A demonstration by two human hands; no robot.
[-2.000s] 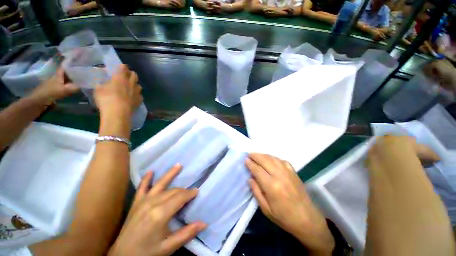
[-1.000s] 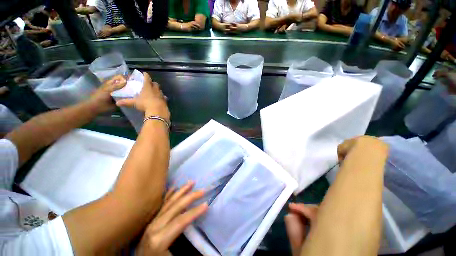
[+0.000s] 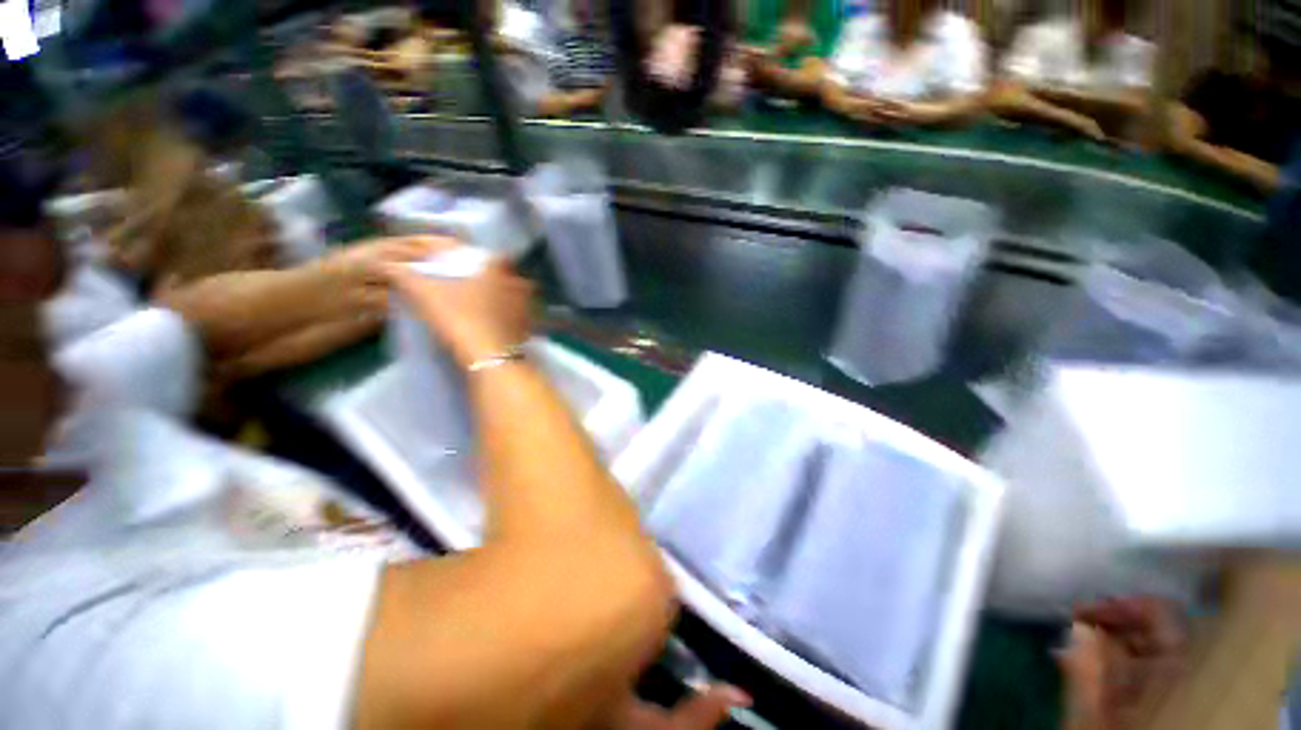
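A white foam box [image 3: 979, 571] lies tilted in front of me with two pale bagged stacks [image 3: 873, 556] side by side in it. My left hand [image 3: 696, 707] shows only as blurred fingers at the bottom edge, by the box's lower left side, partly hidden by a neighbour's elbow. My right hand [image 3: 1124, 653] is right of the box, blurred, with fingers curled and part of it hidden by another arm; I cannot see anything in it. Neither hand touches the stacks.
A neighbour's hands [image 3: 457, 292] hold a pale bag over another foam box [image 3: 606, 407] at left. Upright frosted bags [image 3: 913, 292] stand on the green conveyor [image 3: 713, 278]. A white foam block [image 3: 1191, 456] is at right. People sit opposite.
The view has swung left, so the box appears further right. My left hand has left the stack and dropped to the bottom edge. The neighbour's bag is now over the left box.
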